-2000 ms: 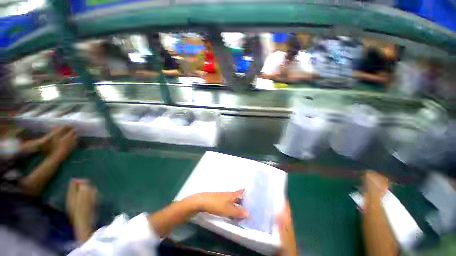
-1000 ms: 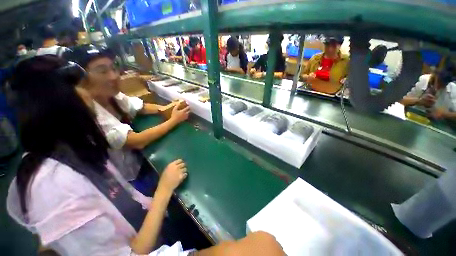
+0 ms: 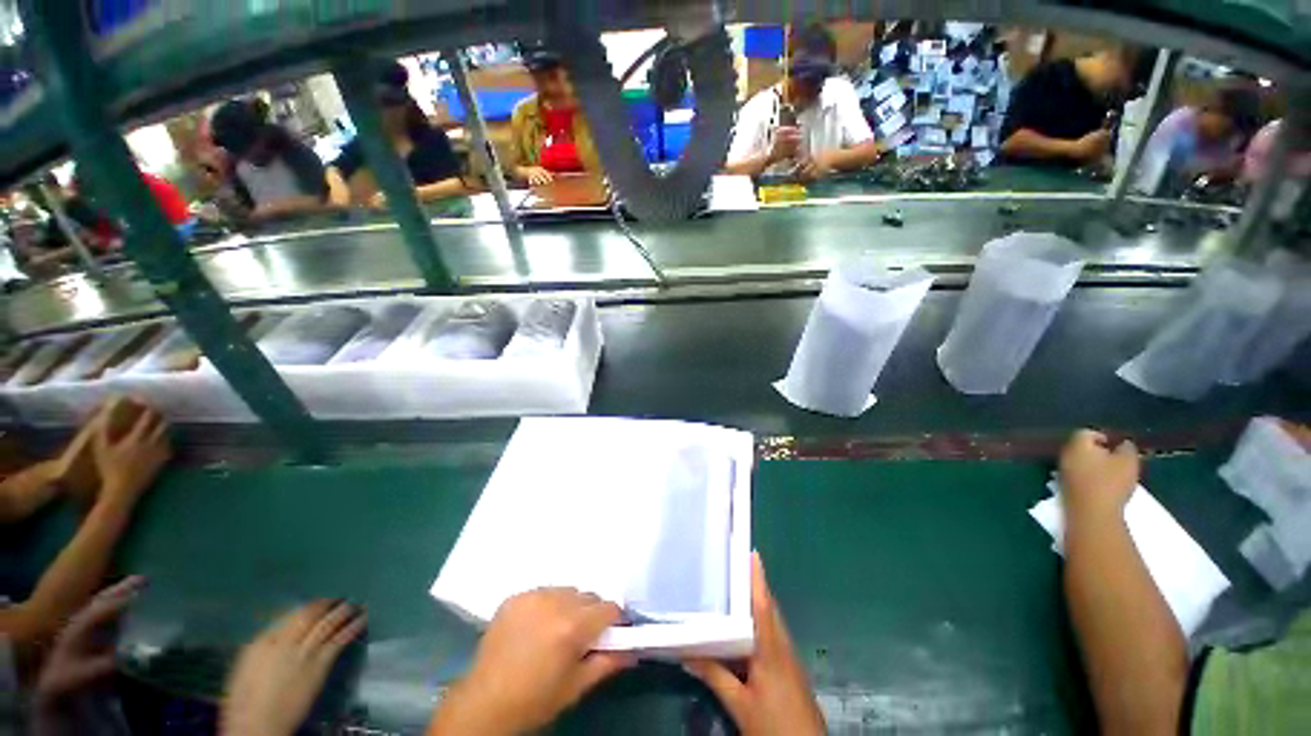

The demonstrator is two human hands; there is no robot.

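Note:
A white foam box (image 3: pixel 575 503) lies on the green bench in front of me, its front edge towards me. A pale, frosted flat surface shows in the well at its right side; I cannot tell if it is a bagged product. My left hand (image 3: pixel 544 654) grips the box's front edge, fingertips at the well's near end. My right hand (image 3: pixel 765 664) holds the front right corner, fingers up along the right side and thumb below the front edge.
Filled boxes (image 3: pixel 431 391) stand on the belt at left; bagged products (image 3: pixel 858 345) stand upright at right. Neighbours' hands (image 3: pixel 295 664) are at left. A neighbour's arm (image 3: pixel 1114 575) holds white pouches (image 3: pixel 1162 554) at right. A green post (image 3: pixel 194 309) and grey hose loop (image 3: pixel 664 201) are ahead.
The view has swung from the left back to the front. The box is shown whole again, and my right hand is in view at its corner. My left hand is now at the front edge, off the well's middle.

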